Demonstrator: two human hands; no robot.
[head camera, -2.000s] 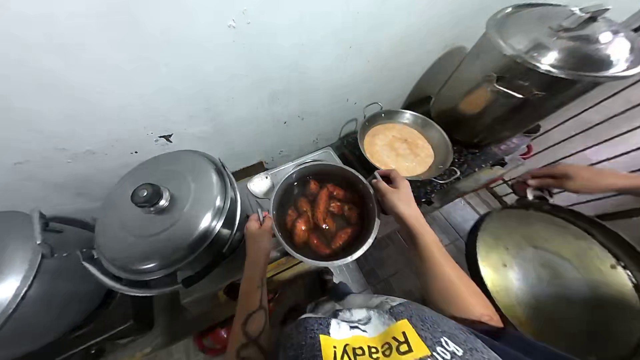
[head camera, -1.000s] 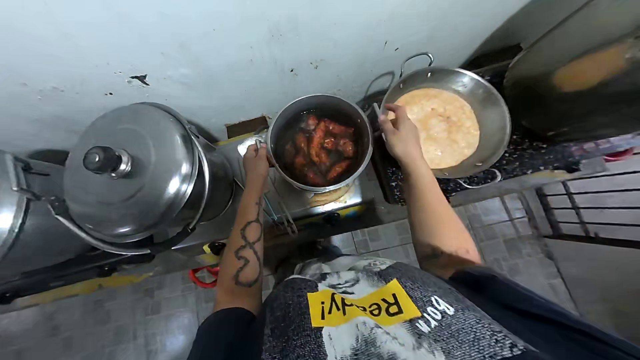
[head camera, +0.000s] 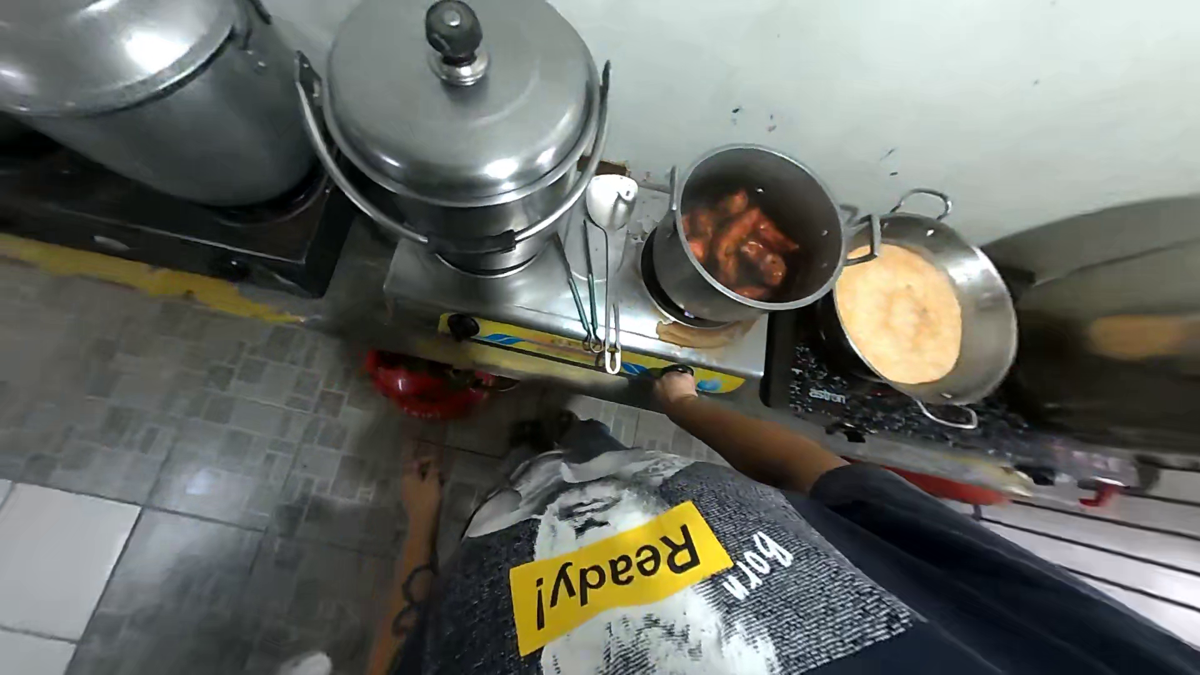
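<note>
My right hand (head camera: 677, 386) is closed around the black knob (head camera: 673, 372) on the front panel of a steel gas stove (head camera: 525, 292). The pot of reddish sausage-like pieces in dark liquid (head camera: 750, 234) rests on the stove's right burner. Down at my side, my left hand (head camera: 422, 469) hangs over the floor, blurred, holding nothing that I can see. Tongs (head camera: 574, 286) and a long-handled ladle (head camera: 611, 211) lie on the stove between the pot and a large lidded pot (head camera: 459, 122). To the right, a two-handled pan (head camera: 980, 309) holds a pale orange liquid.
Another lidded pot (head camera: 197, 122) stands on a dark stove at the left. A red basin (head camera: 422, 386) sits low beneath the steel stove's front edge. A big metal pot (head camera: 1106, 328) is at the far right. The wall (head camera: 872, 84) runs close behind the stoves.
Both my hands have let go of the pot of reddish pieces, which is on the burner. My right hand has moved down to the knob and my left hand down beside my body. The view has shifted left.
</note>
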